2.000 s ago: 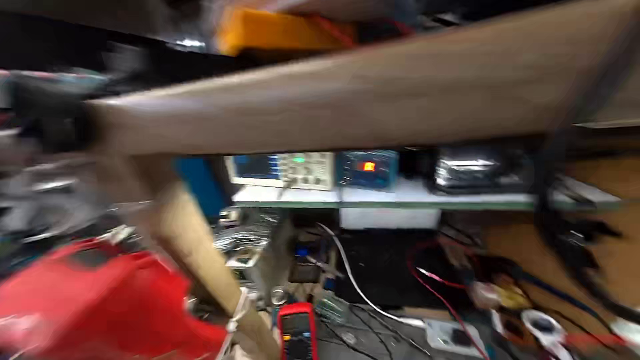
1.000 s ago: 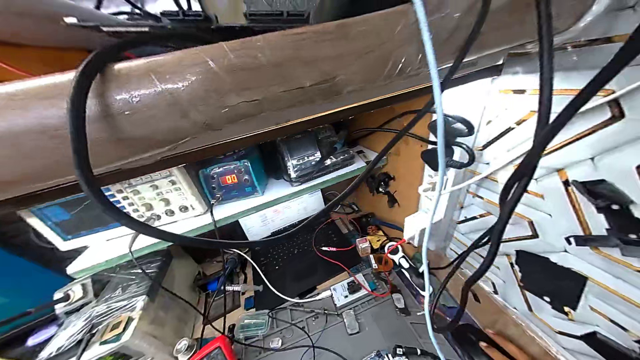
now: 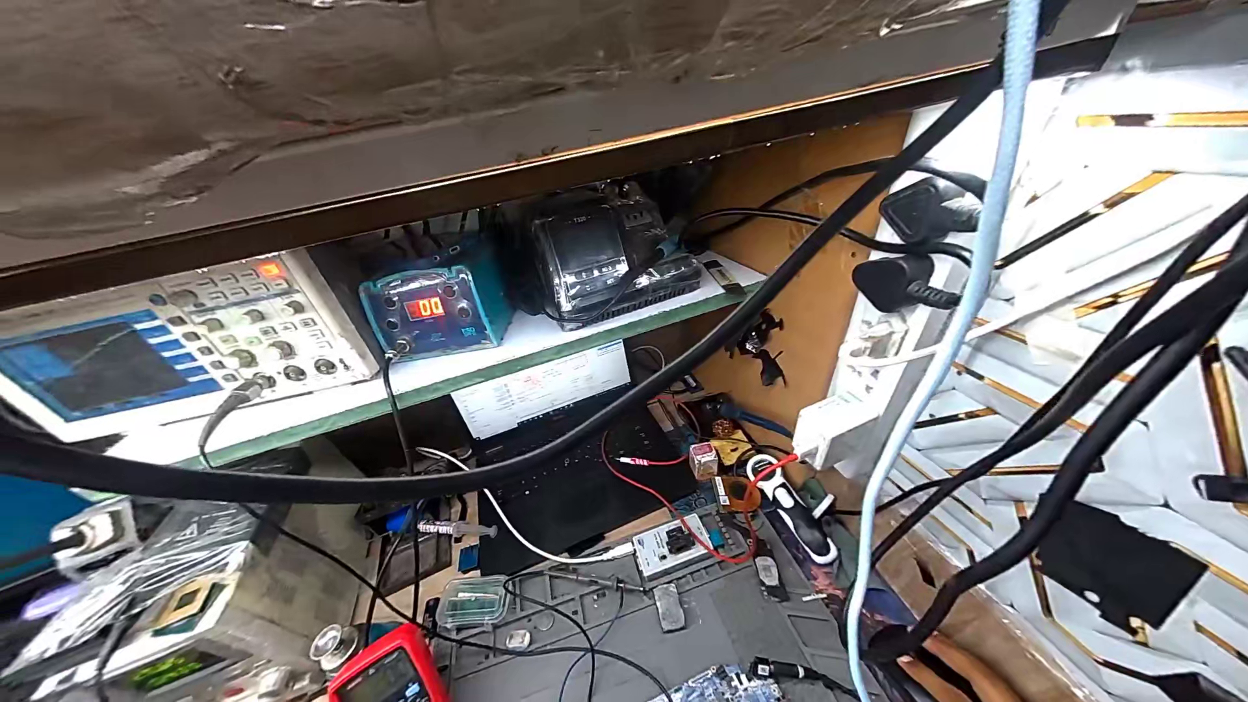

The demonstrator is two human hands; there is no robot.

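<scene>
At the bottom right edge, fingers of my right hand [image 3: 941,671] show beside thick black cables [image 3: 1053,487]; most of this hand is cut off or hidden, and its grip is unclear. My left hand is out of the frame. A blue circuit board [image 3: 721,685] lies on the grey work mat [image 3: 624,648], left of those fingers, near a black cable plug [image 3: 780,669]. Further left are a red multimeter [image 3: 390,673] and a clear plastic box [image 3: 474,602]. A white device [image 3: 671,548] with a socket sits behind the board, joined to a white cable.
An oscilloscope [image 3: 166,341], a blue station with a lit display [image 3: 434,307] and a black device [image 3: 595,253] stand on the shelf [image 3: 526,356]. Below is an open laptop [image 3: 575,478]. Black cables and a light blue cord [image 3: 951,331] hang across the view. Plugs fill wall sockets at right.
The view has swung right and moved closer to the shelf and bench. Fingers now show at the bottom right.
</scene>
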